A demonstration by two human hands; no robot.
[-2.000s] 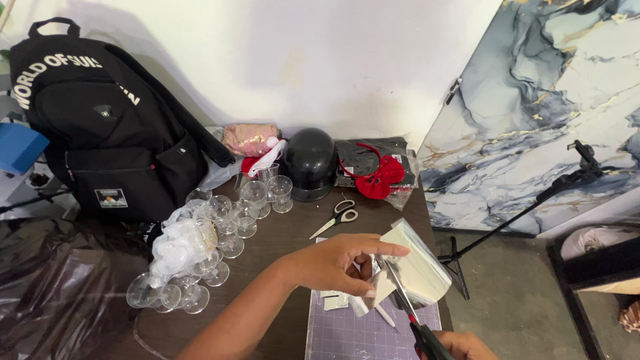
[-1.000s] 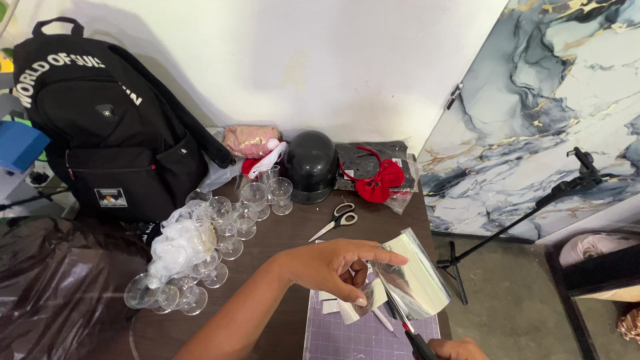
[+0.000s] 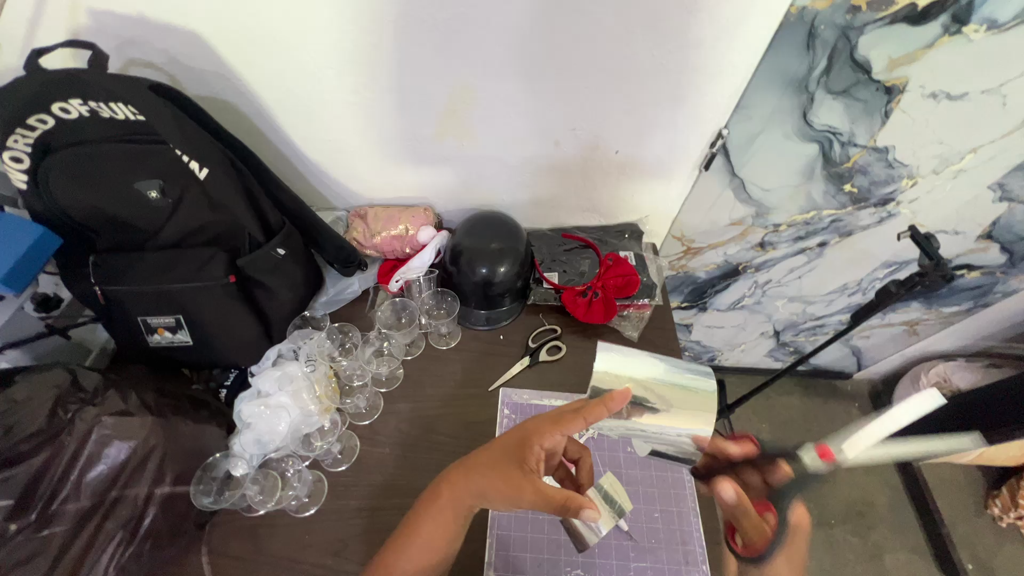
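Note:
My left hand (image 3: 544,464) is over a purple cutting mat (image 3: 668,520), with a small piece of reflective silver sheet (image 3: 588,536) under its thumb. Its index finger lies against a larger curled silver sheet (image 3: 664,392). In my right hand (image 3: 760,496) are scissors with black and red handles (image 3: 828,456), their blades spread and pointing right, away from the sheet. Fingertips of that hand touch the larger sheet's lower right corner. A pen-like tool (image 3: 625,528) is partly hidden behind the small piece. A second pair of scissors (image 3: 530,358) lies on the dark table behind the mat.
Clear stemmed glasses (image 3: 364,404) and crumpled clear plastic (image 3: 280,400) stand at left, before a black backpack (image 3: 168,216). A black helmet (image 3: 488,268), a red bow headband (image 3: 600,292) and a pink sequined item (image 3: 392,228) line the wall. A black stand (image 3: 832,344) is at right.
My right hand and the scissors have moved away from the cut line, and the blades have swung to point right. The small silver piece now hangs apart from the larger sheet.

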